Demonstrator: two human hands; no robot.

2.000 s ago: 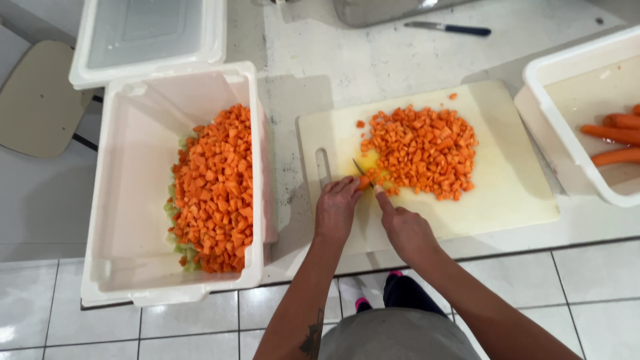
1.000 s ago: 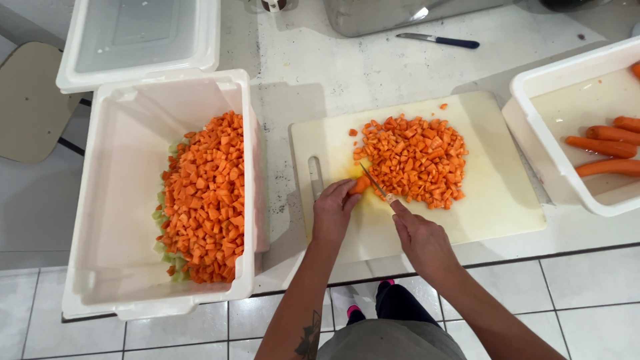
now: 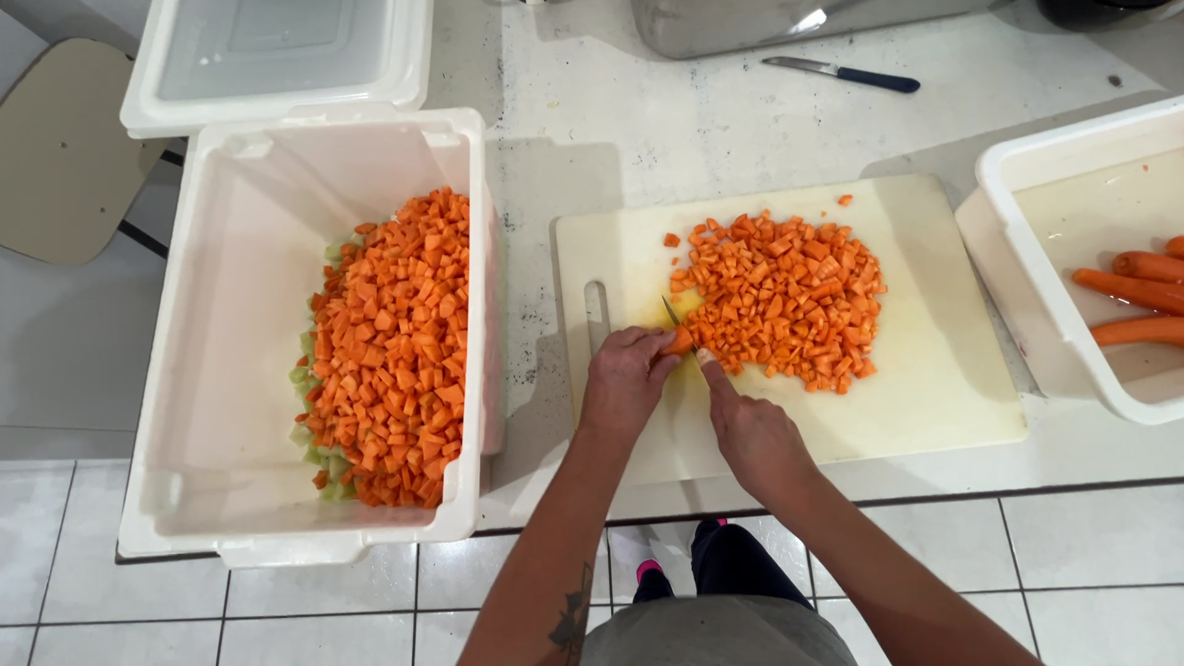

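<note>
My left hand (image 3: 631,375) pinches a short carrot piece (image 3: 680,340) near the left side of a white plastic cutting board (image 3: 962,388). In my right hand (image 3: 754,430) is a small knife (image 3: 672,313), its blade against the carrot piece and its handle mostly hidden by my fingers. Just beyond both hands, a heap of diced carrot (image 3: 786,296) covers the middle of the board. To the left, a deep white plastic bin (image 3: 236,370) holds a large pile of diced carrot (image 3: 398,342) over pale green pieces (image 3: 305,439).
A white tub (image 3: 1004,194) with whole carrots (image 3: 1133,291) in liquid stands at the right. Behind the board lie a second knife with a dark blue handle (image 3: 874,79) and a metal container (image 3: 731,28). A white lidded box (image 3: 268,55) sits behind the bin; a chair (image 3: 69,157) is beyond.
Both hands stay at the left part of the board with the knife and a carrot piece. The view has shifted slightly. Nothing else has plainly changed.
</note>
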